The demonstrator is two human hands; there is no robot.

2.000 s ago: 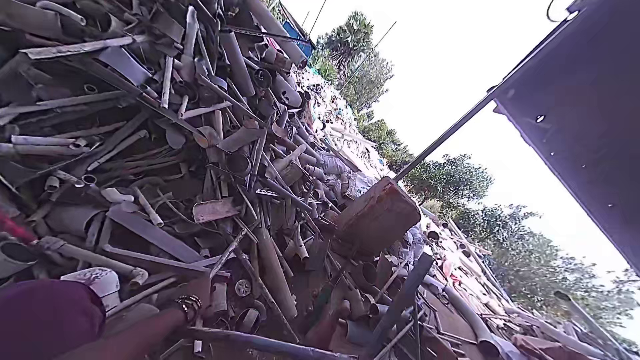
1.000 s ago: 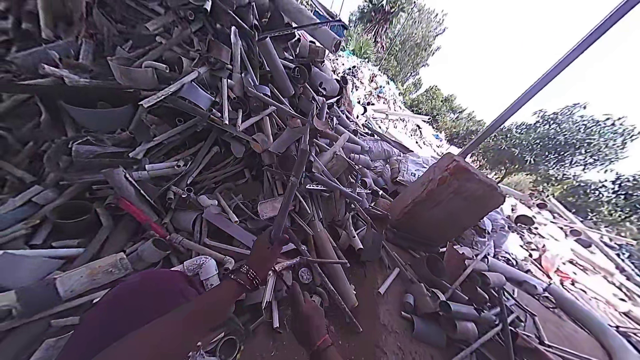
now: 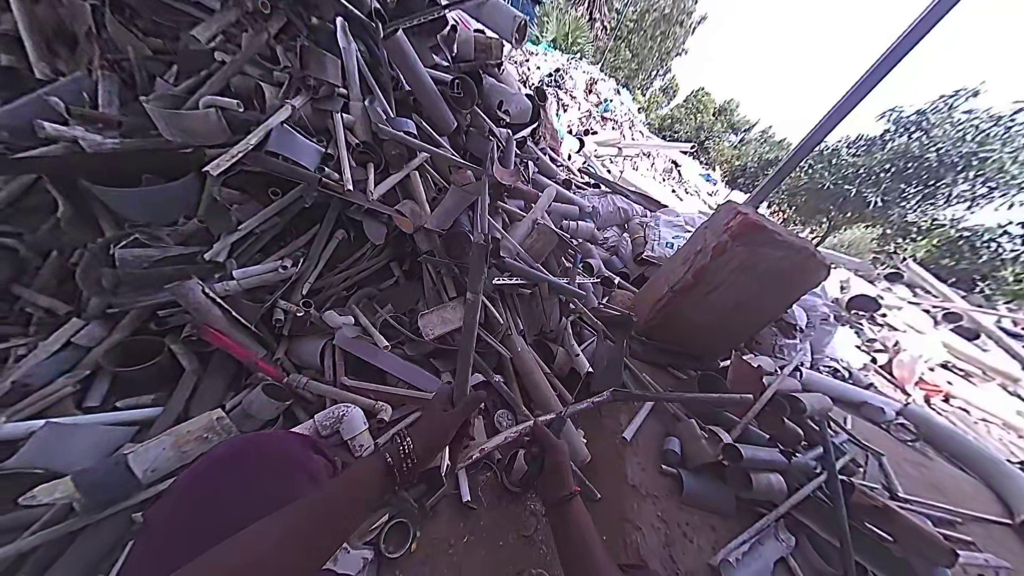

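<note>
My left hand (image 3: 444, 420), with a beaded bracelet at the wrist, grips the lower end of a long dark flat strip (image 3: 472, 320) that stands nearly upright. To its right, my right hand (image 3: 552, 460), a red thread round its wrist, has its fingers closed on a thin bent pale strip (image 3: 520, 428). That strip runs from beside my left hand out to the right. Just left of my left hand lies a white pipe elbow (image 3: 348, 424), with a red pipe piece (image 3: 240, 352) farther left.
A large heap of scrap plastic pipes (image 3: 320, 240) rises ahead and left. A brick-like block (image 3: 728, 280) with a metal pole (image 3: 848, 104) stands at right. More pipe offcuts (image 3: 752, 472) lie on the brown ground (image 3: 632, 512). A long grey pipe (image 3: 960, 448) crosses the right side.
My right hand has come up from lower down and closed on the thin bent strip. My left hand still holds the dark strip it held a second ago. The view has shifted since two seconds ago.
</note>
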